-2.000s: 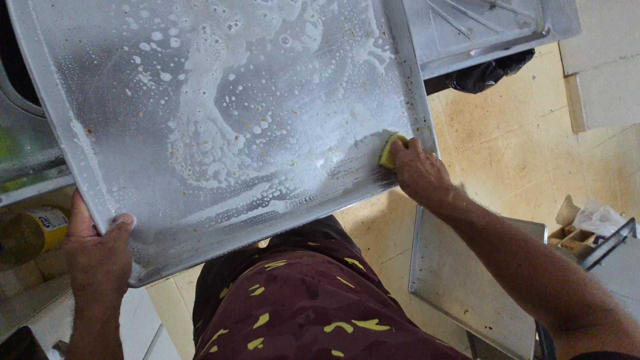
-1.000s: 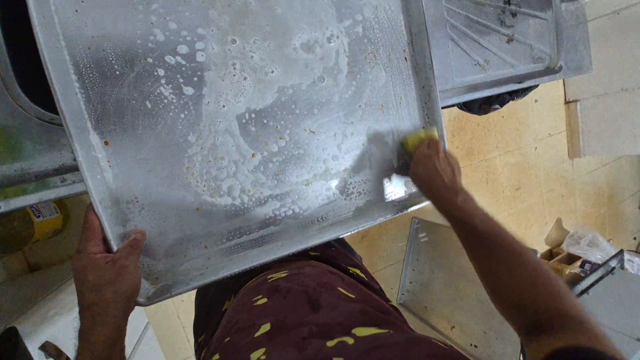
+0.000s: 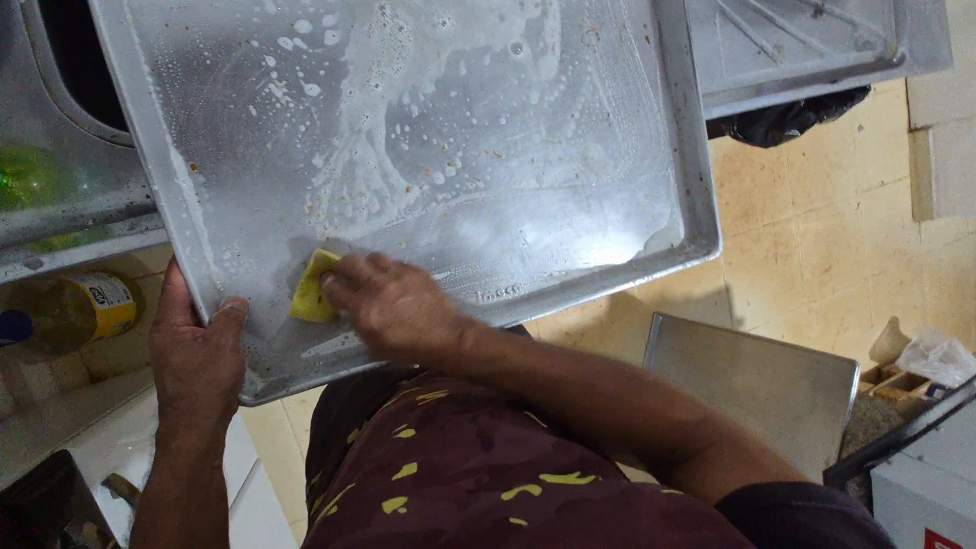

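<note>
A large metal baking tray, wet with soapy foam and dotted with small brown specks, is tilted in front of me. My left hand grips its lower left edge, thumb over the rim and fingers behind. A yellow sponge is in my right hand, pressed on the tray's inner surface near the lower left corner. The tray's top edge lies outside the view, and my right fingers partly hide the sponge.
A metal sink counter is at the left, with a plastic bottle of yellowish liquid below. A ribbed metal drainboard and black plastic bag are at upper right. Another metal tray stands low at right, near a divided box.
My right hand has moved with the sponge from the tray's right side across to its lower left corner. My left hand keeps its hold on the edge.
</note>
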